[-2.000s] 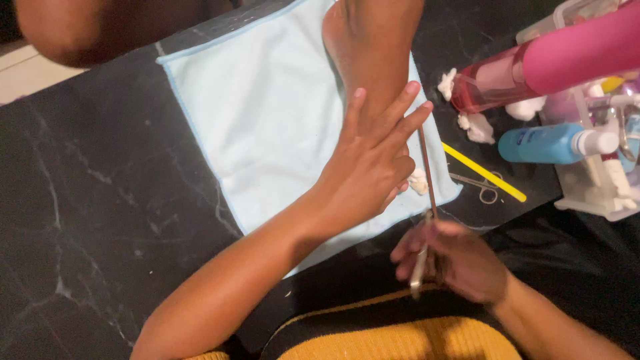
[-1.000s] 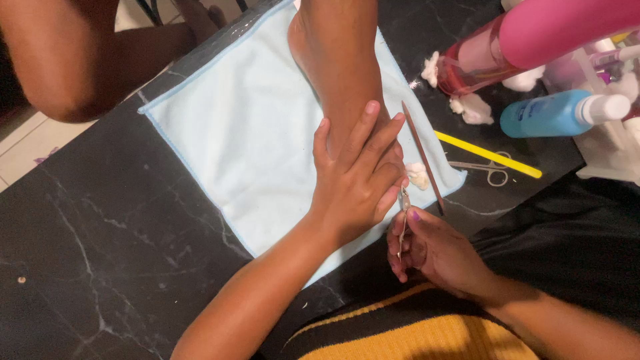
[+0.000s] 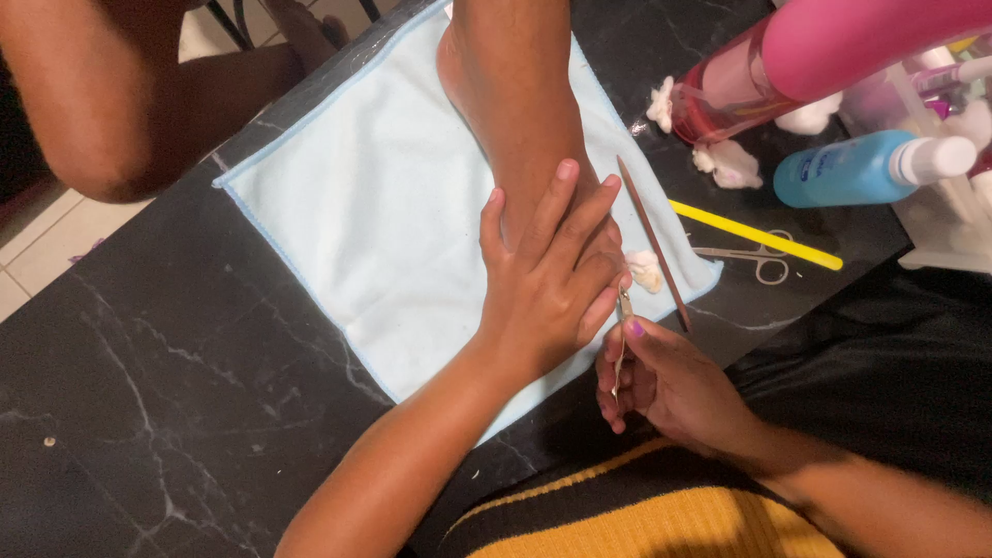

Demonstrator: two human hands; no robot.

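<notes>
Another person's foot point(image 3: 527, 132) rests on a light blue cloth point(image 3: 349, 194). My left hand point(image 3: 542, 287) lies over the front of the foot with its fingers spread, holding it near the toes. In my right hand point(image 3: 659, 380) is a small metal cuticle nipper point(image 3: 625, 304), its tip at a toe; its jaws are too small to read. A tuft of cotton point(image 3: 644, 271) lies beside the toes. Just right of it, a thin brown stick point(image 3: 655, 244) lies across the cloth.
On the black marbled table point(image 3: 178, 349), a yellow stick point(image 3: 756, 232) crosses small metal scissors point(image 3: 767, 256). Further right are a blue bottle point(image 3: 845, 169) with a white cap, a pink bottle point(image 3: 821, 46), cotton pieces point(image 3: 728, 164) and a clear container point(image 3: 938, 225). The other person's knee point(image 3: 108, 139) is at upper left.
Two seconds ago my right hand was lower, away from the toes, with the brown stick upright near it. Now the nipper is at a toe and the stick lies on the cloth.
</notes>
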